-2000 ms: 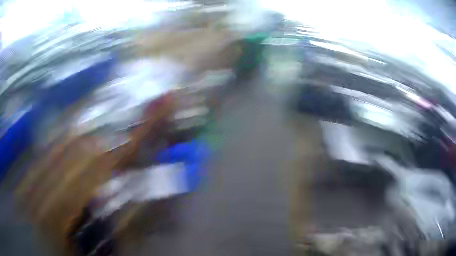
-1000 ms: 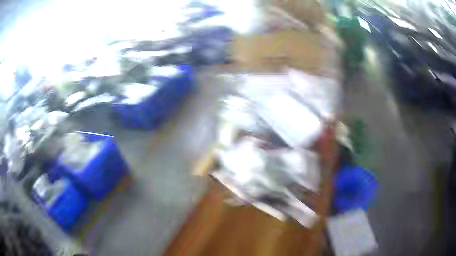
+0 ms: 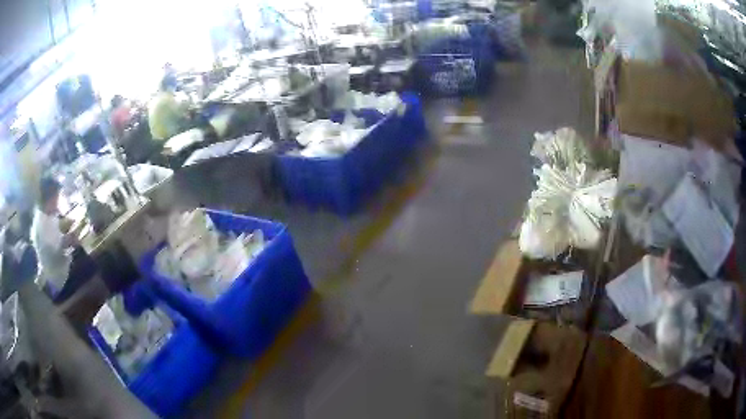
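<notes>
Neither of my hands is in view. Nearest in front of me on the right is a brown wooden table [image 3: 646,397] with loose papers [image 3: 699,225] and a clear plastic bag [image 3: 695,327] on it. Beside its left edge stands an open cardboard box [image 3: 532,368]. A pale, gathered plastic bag [image 3: 568,200] sits behind the box's flaps, with a white printed sheet [image 3: 553,289] in front of it. A larger brown carton [image 3: 675,94] stands farther back on the table.
Blue bins [image 3: 266,286] filled with whitish pieces stand left of a grey aisle [image 3: 409,303] with a yellow floor line [image 3: 368,245]. Another blue bin [image 3: 352,168] stands farther up. People sit at worktables at the left, one in a yellow top [image 3: 166,114].
The view has turned left and steadied. The table with papers has shifted to the right side of the picture, and the aisle and blue bins show more fully.
</notes>
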